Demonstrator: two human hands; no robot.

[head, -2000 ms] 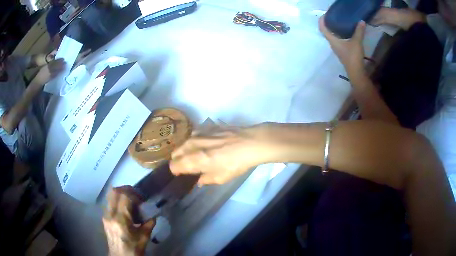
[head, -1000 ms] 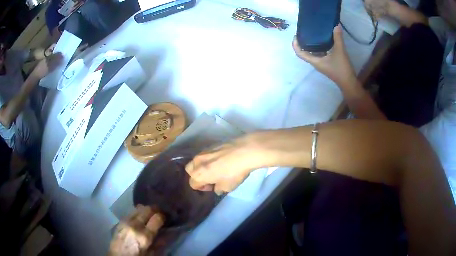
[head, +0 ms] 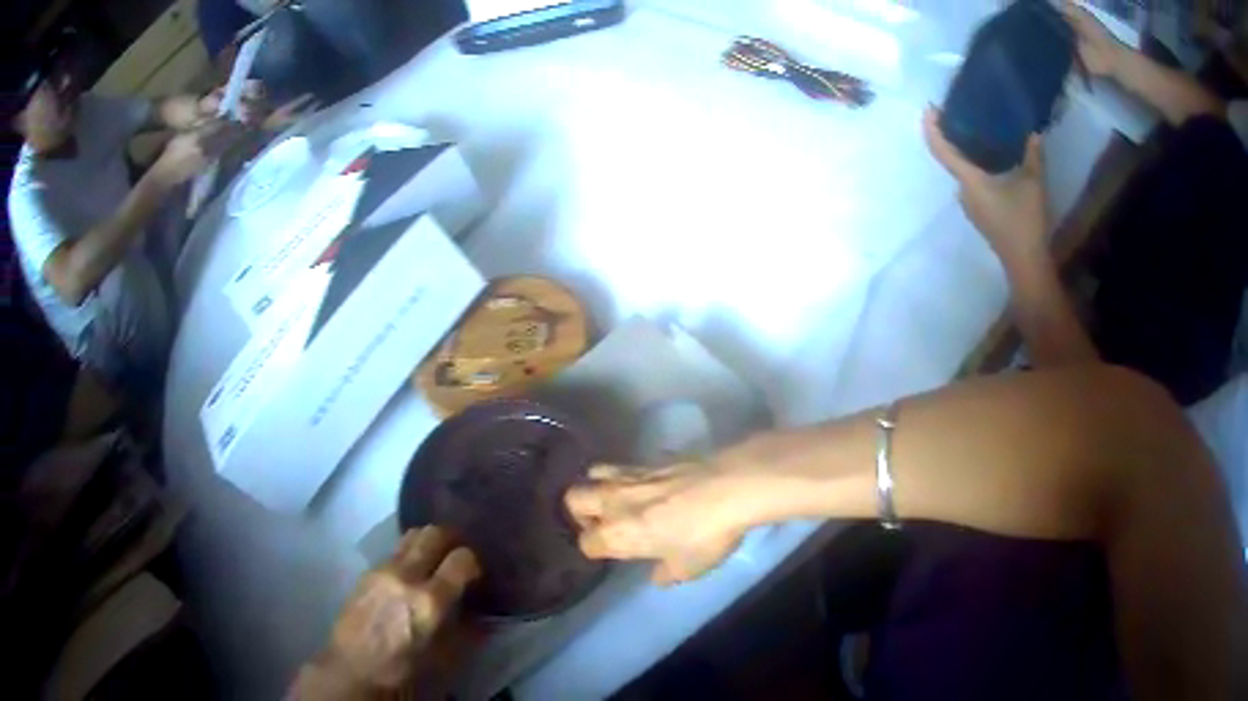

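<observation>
A dark brown-purple round housing point(head: 513, 500) lies low in the view, over a pale grey card point(head: 643, 359) on the white-covered table. My left hand point(head: 397, 616) is at its lower left rim, fingers curled on the edge. My right hand point(head: 667, 520), with a bracelet at the wrist, is at its right side, fingertips on the rim. Both hands hold the disc. Its surface detail is blurred. A wood-coloured round housing point(head: 504, 340) with cut-outs lies just beyond it.
White cartons point(head: 370, 370) with black and red print stand at the left. A wire bundle point(head: 797, 71) and a long black unit point(head: 541, 25) lie at the far side. At the right a neighbour's hands hold a dark unit point(head: 1006, 85). A person point(head: 103, 206) sits at far left.
The dark disc, tilted and blurred two seconds ago, now shows its round face between my hands. The neighbour's unit has turned to a slant. The whole view has shifted a little.
</observation>
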